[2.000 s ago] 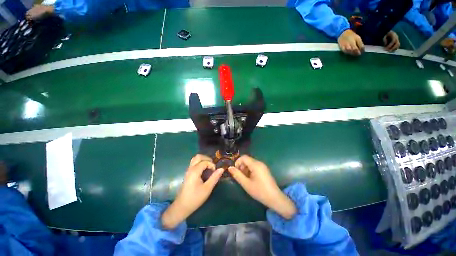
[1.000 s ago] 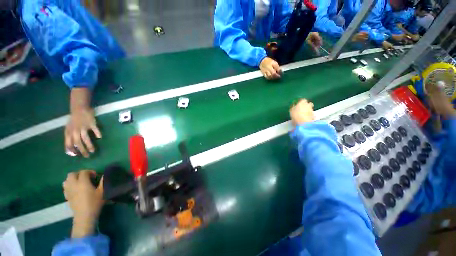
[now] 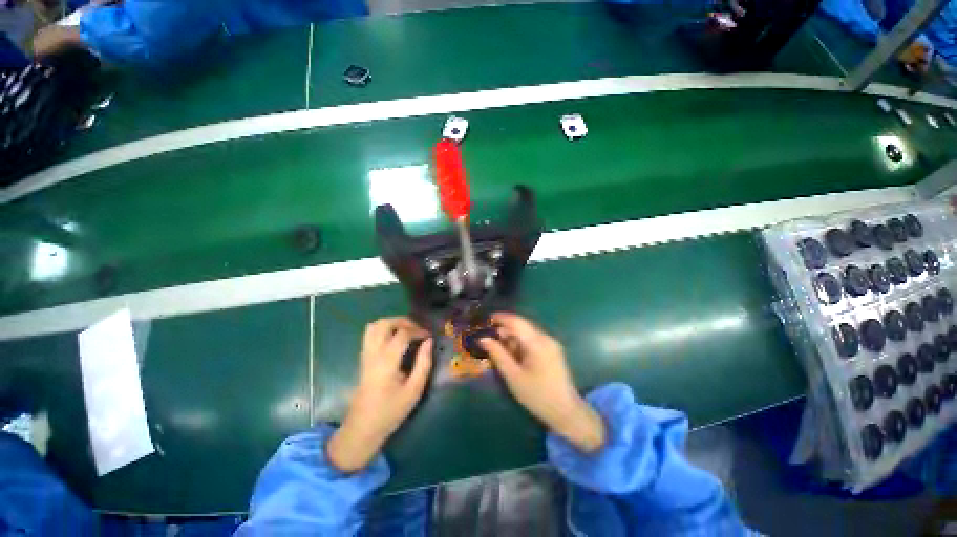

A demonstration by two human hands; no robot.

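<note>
The black press fixture [image 3: 420,257] stands in front of me, with its red clamp handle [image 3: 451,180] upright. Its orange locating nest [image 3: 469,365] shows between my hands. My left hand [image 3: 397,362] holds a round black part [image 3: 411,355] in its fingertips, left of the nest. My right hand [image 3: 514,351] has its fingertips on another round black part [image 3: 481,341] at the nest. The fingers partly cover both parts.
The green conveyor belt [image 3: 672,147] carries square silver-white parts [image 3: 573,127] and black discs [image 3: 306,238]. A blister tray of black discs [image 3: 803,299] is at right. A white paper [image 3: 113,393] lies at left. People in blue sleeves are across the belt.
The view has swung back to the fixture. My right hand has left the belt's near rail and my left hand the fixture's far left side. Both are now at the nest with black parts.
</note>
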